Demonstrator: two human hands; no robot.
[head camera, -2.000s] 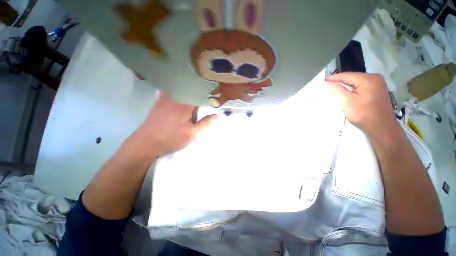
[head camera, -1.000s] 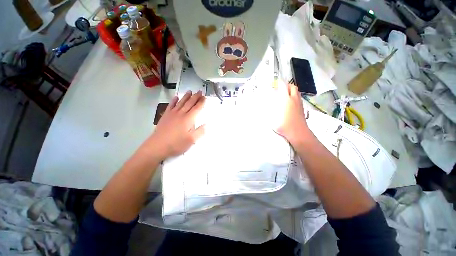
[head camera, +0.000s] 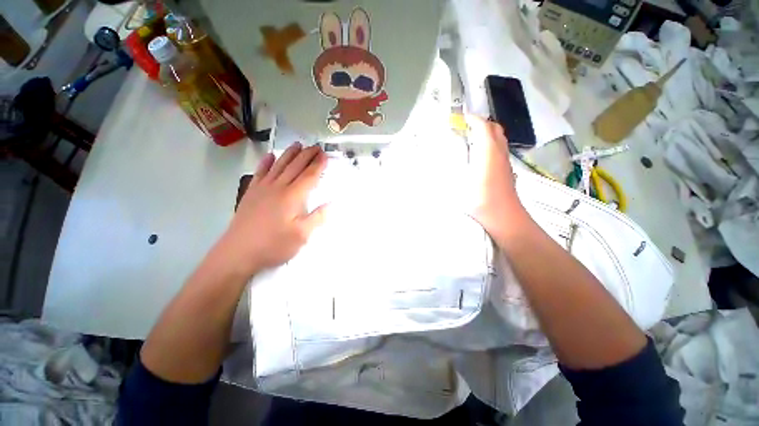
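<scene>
White trousers with dark topstitching and short dark dashes lie across the table under both my hands. The sewing machine head, with a rabbit-eared sticker, stands above their far edge. Lamp glare washes out the cloth there and hides most of the clamp parts. My left hand lies on the cloth left of the head, fingers pointing away, not gripping. My right hand lies on the cloth right of the head; its fingertips are partly lost in glare, and I cannot tell whether it pinches cloth.
A phone, yellow-handled snips and a tan bulbous tool lie on the right. Bottles stand at the left. A control panel is at the upper right. White garments are piled at the right and lower left.
From two seconds to one second ago the view drew back from the head and the right hand moved inward. Since then the hands rest almost alike; the head looks larger and further left.
</scene>
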